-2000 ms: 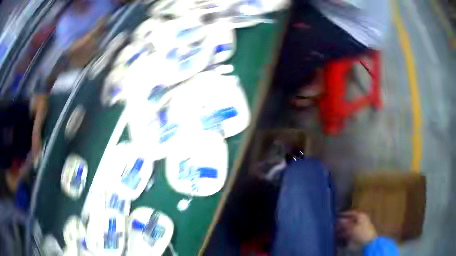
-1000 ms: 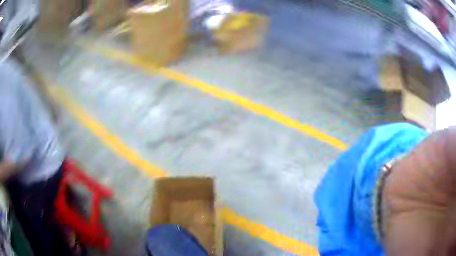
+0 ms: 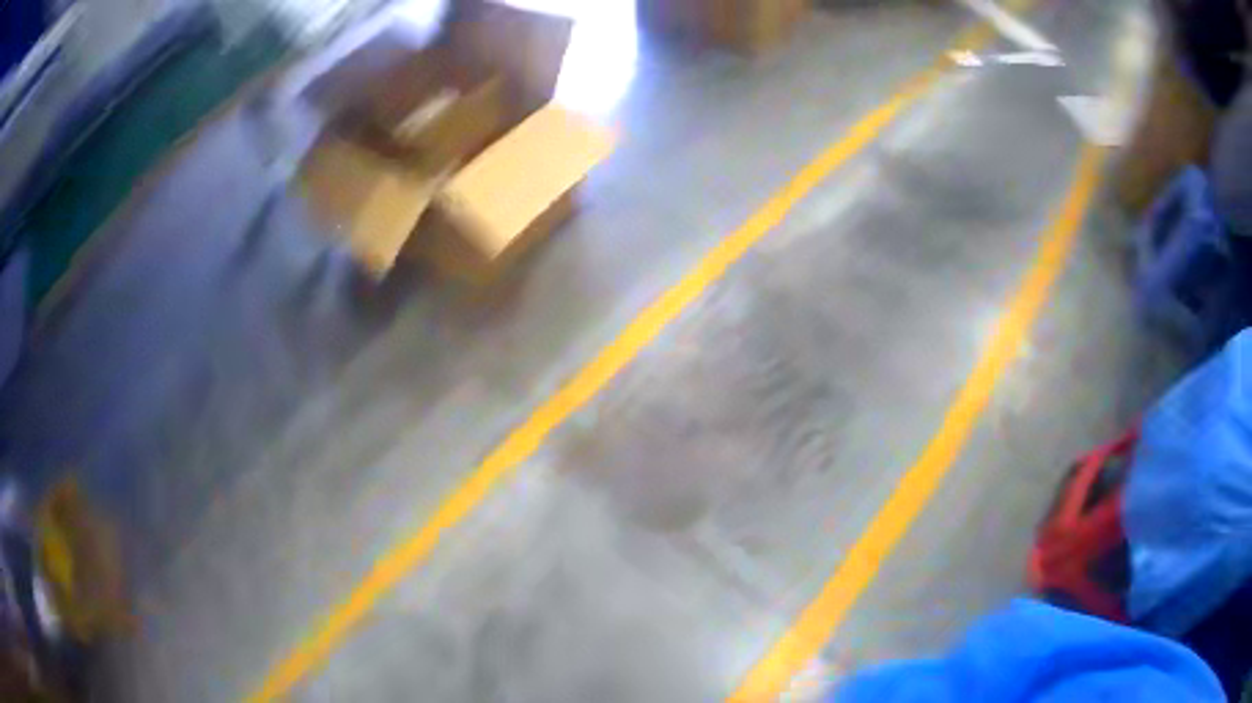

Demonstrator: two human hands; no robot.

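Observation:
Neither of my hands shows. Bright blue cloth, which looks like a sleeve [image 3: 1030, 659], is cut off by the bottom edge at the lower right. More blue cloth [image 3: 1201, 481] is at the right edge, beside a red thing [image 3: 1085, 529], possibly a stool. An open cardboard carton [image 3: 508, 186] stands on the floor at the upper left, its flaps spread. The picture is blurred.
The grey floor [image 3: 659, 467] has two yellow lines running diagonally. A green surface [image 3: 131, 151] is at the upper left. A blurred yellow thing [image 3: 76, 556] is at the left edge. A blue plastic thing [image 3: 1181, 254] and a brown box [image 3: 1164, 131] stand at the right.
The view has swung from the bench across the floor. The shells, the small open box and my bare hand and wrist have left the picture. The open carton now shows at the upper left.

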